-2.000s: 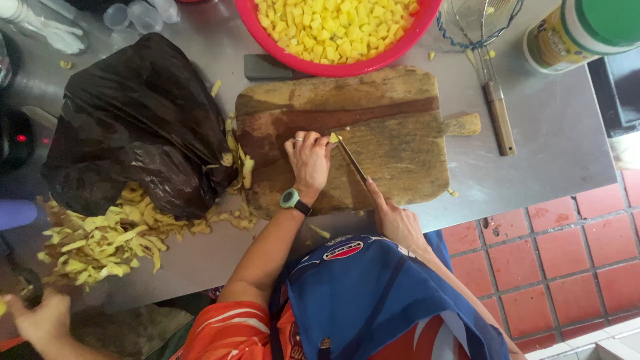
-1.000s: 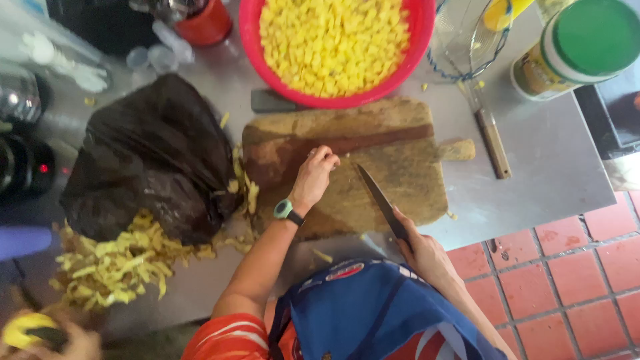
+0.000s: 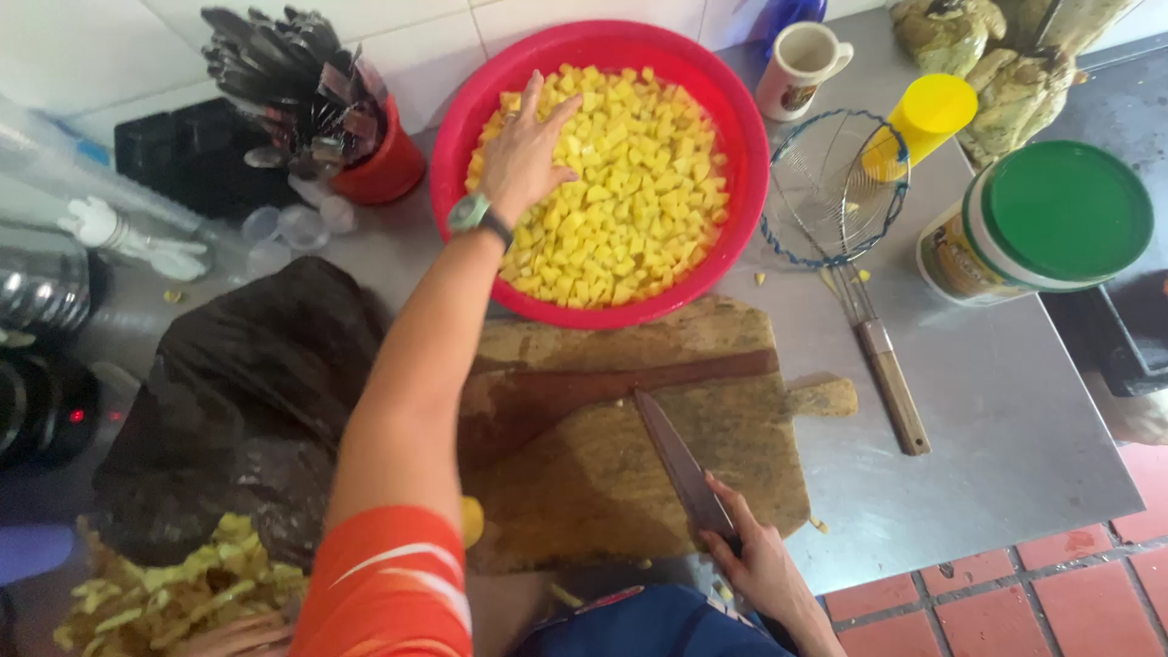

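Observation:
My left hand (image 3: 529,151), with a watch on the wrist, is spread over a red plastic basin (image 3: 744,182) full of diced yellow pieces that look like potato (image 3: 630,192). The fingers are apart, near the basin's far left side, and nothing shows in them. My right hand (image 3: 753,547) grips a kitchen knife (image 3: 680,456) by its handle. Its blade lies over the wooden cutting board (image 3: 584,493), tip pointing away from me. A yellow piece (image 3: 472,520) shows at the board's left edge, partly hidden by my left arm.
A black plastic bag (image 3: 237,392) and a heap of peels (image 3: 182,584) lie left, with part of another person's hand (image 3: 242,634) beside them. A wire skimmer (image 3: 890,383), green-lidded tub (image 3: 1063,214), yellow cup (image 3: 922,123) and mug (image 3: 798,73) stand right. A red cutlery container (image 3: 388,164) stands back left.
My left hand has moved from the cutting board forward to over the basin. The knife was against a small yellow piece at first, then drew away from the left hand. The view has shifted forward.

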